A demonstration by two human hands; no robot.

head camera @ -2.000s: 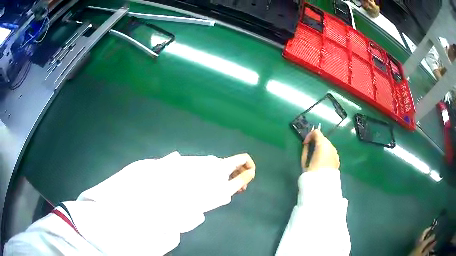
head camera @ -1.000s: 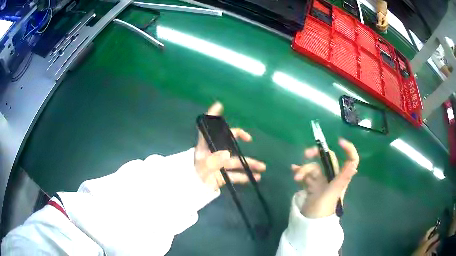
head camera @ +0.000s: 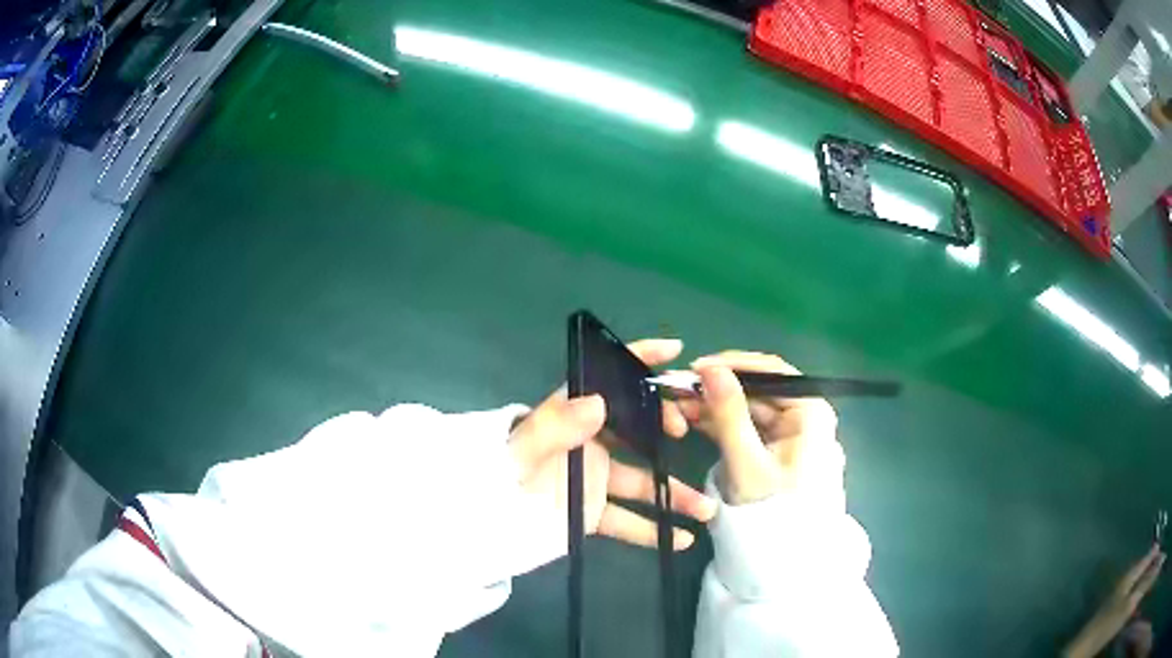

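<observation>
A thin black phone middle frame point(head camera: 623, 400) is held upright in my left hand point(head camera: 563, 444). Its solid dark section is at the top and its open window points down, cut off by the picture's bottom edge. My left thumb lies on its front and the fingers show behind and through the window. My right hand point(head camera: 761, 418) holds black tweezers point(head camera: 823, 386) roughly level. Their pale tips touch or nearly touch the frame's right edge beside the solid section. Whether anything small is at the tips cannot be told.
Another phone frame point(head camera: 896, 190) lies on the green belt point(head camera: 347, 296) near the red tray point(head camera: 951, 90). A pale rail point(head camera: 337, 49) lies at upper left beside the machine fixture point(head camera: 154, 109). Another person's hand point(head camera: 1121, 604) is at lower right.
My left hand has turned the frame more upright. My right hand has moved left to it and turned the tweezers from steep to level. The view has shifted, so the tray and belt frame appear higher.
</observation>
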